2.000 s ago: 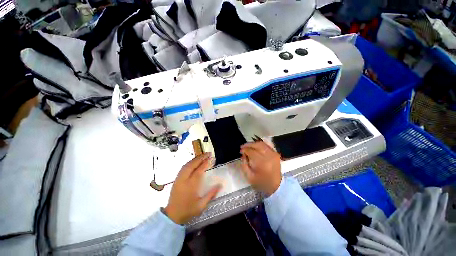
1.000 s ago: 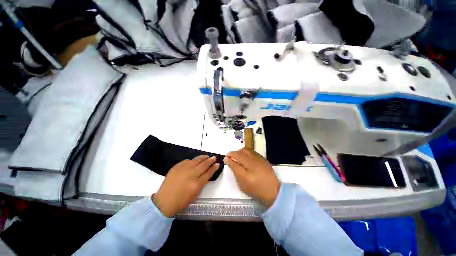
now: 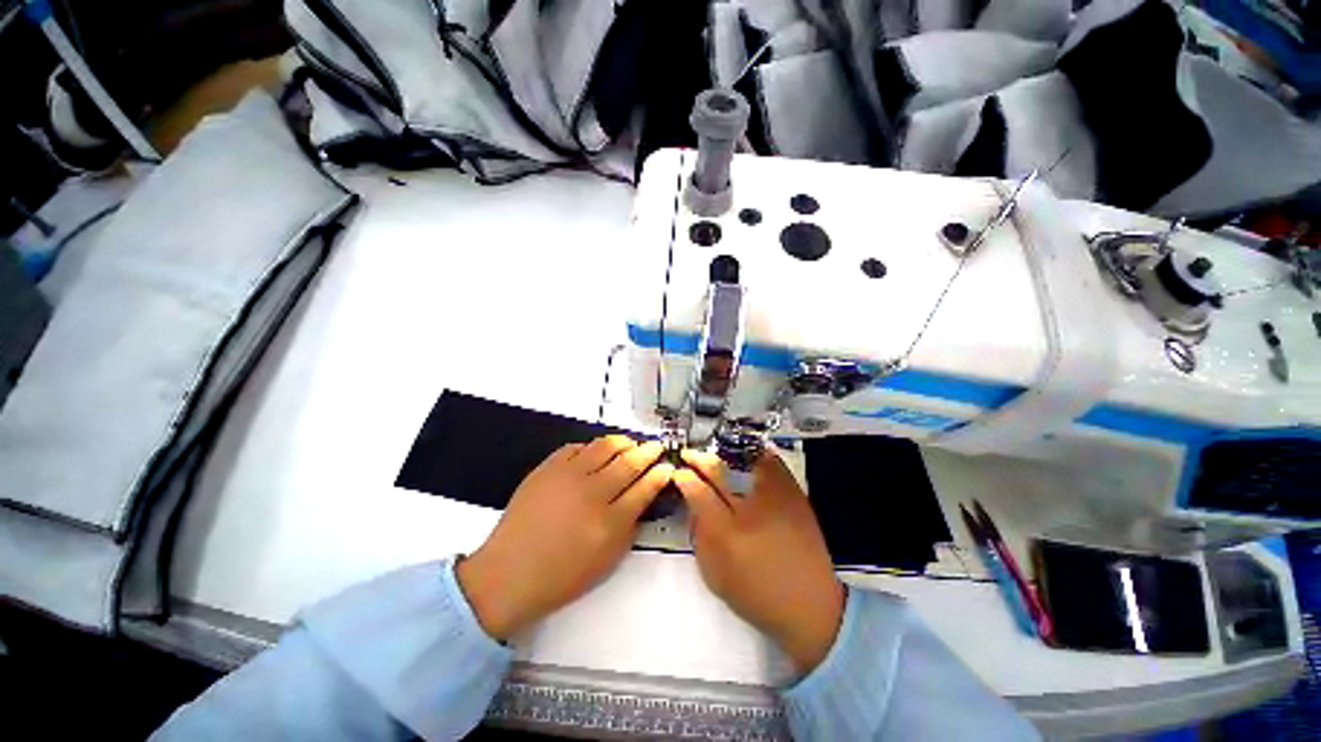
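Observation:
A black fabric piece (image 3: pixel 485 452) lies flat on the white table, its right end under my fingers at the needle area of the white sewing machine (image 3: pixel 855 290). My left hand (image 3: pixel 568 525) presses on the piece just left of the presser foot (image 3: pixel 674 439). My right hand (image 3: pixel 761 548) is beside it, fingertips at the foot, on the piece's right end. The fingertips of both hands nearly touch and hide that end and the needle point. Stacked black cut pieces (image 3: pixel 874 500) lie on the bed right of my right hand.
Folded light grey panels with black edges (image 3: pixel 174 312) are stacked at the left. More panels (image 3: pixel 971 73) are heaped behind the machine. A phone (image 3: pixel 1123 597) and slim pink and blue tools (image 3: pixel 1010 568) lie at the right. A measuring tape strip (image 3: pixel 623 713) runs along the front edge.
My hands first left the black stack area, then held a loose black piece left of the needle. Now both hands and the piece's right end are at the presser foot. The view has moved closer.

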